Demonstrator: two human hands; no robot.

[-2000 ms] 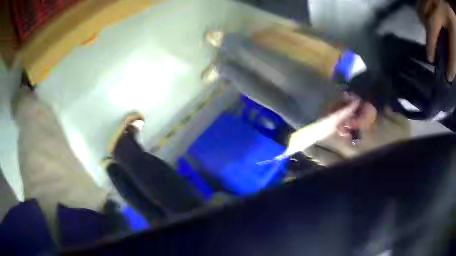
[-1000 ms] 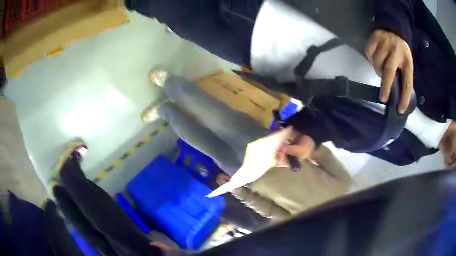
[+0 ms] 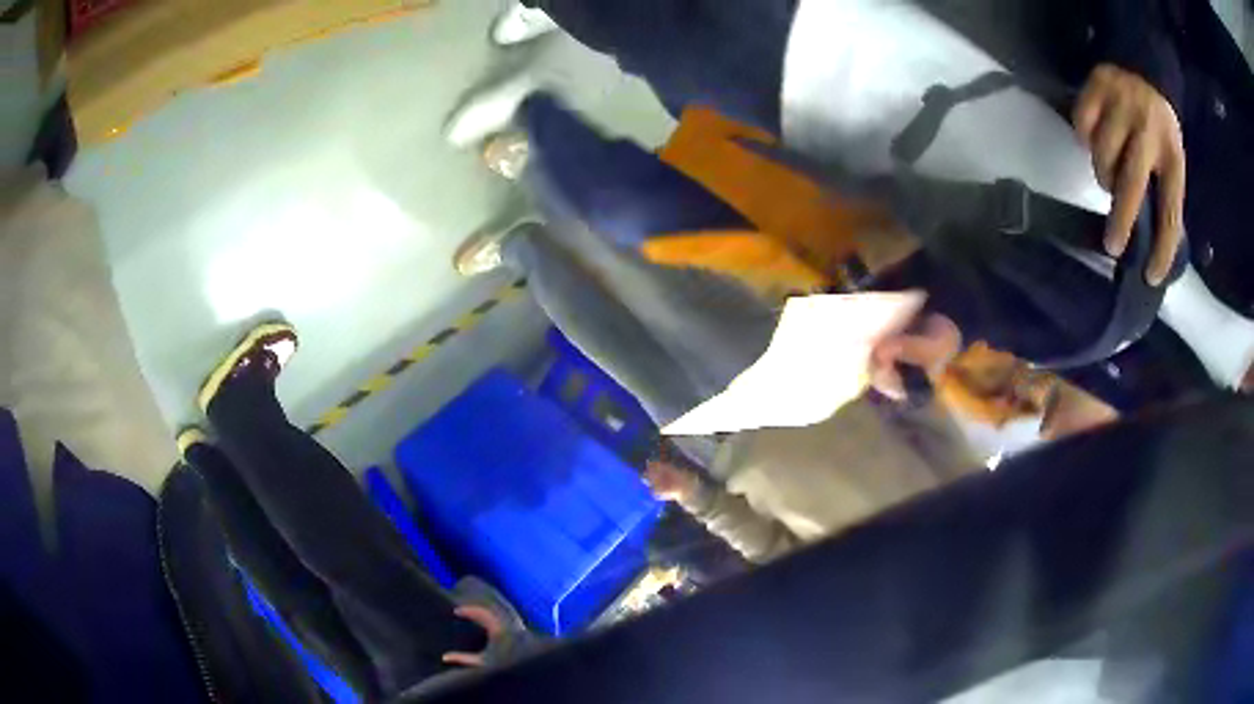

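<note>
Neither of my hands can be made out; the hands in view appear to belong to other people. Dark cloth [image 3: 880, 564] fills the lower right, very close. A black strap loop [image 3: 1070, 213] hangs at the upper right, in another person's hand [image 3: 1139, 145]. A pale, flat card [image 3: 791, 369] is held near the centre by another person's blurred hand [image 3: 910, 355]. A solid blue bin [image 3: 530, 488] stands below and left of the card.
Seated people's legs [image 3: 310, 502] are at the lower left. Other legs and an orange item [image 3: 770, 186] are at the upper centre. A cardboard carton [image 3: 206, 62] is at the upper left. Yellow-black tape [image 3: 413, 360] crosses the pale floor.
The view has shifted and sharpened. The card and blue bin now show further right than one second ago. The orange item and another pair of legs have appeared. The other person still holds the strap.
</note>
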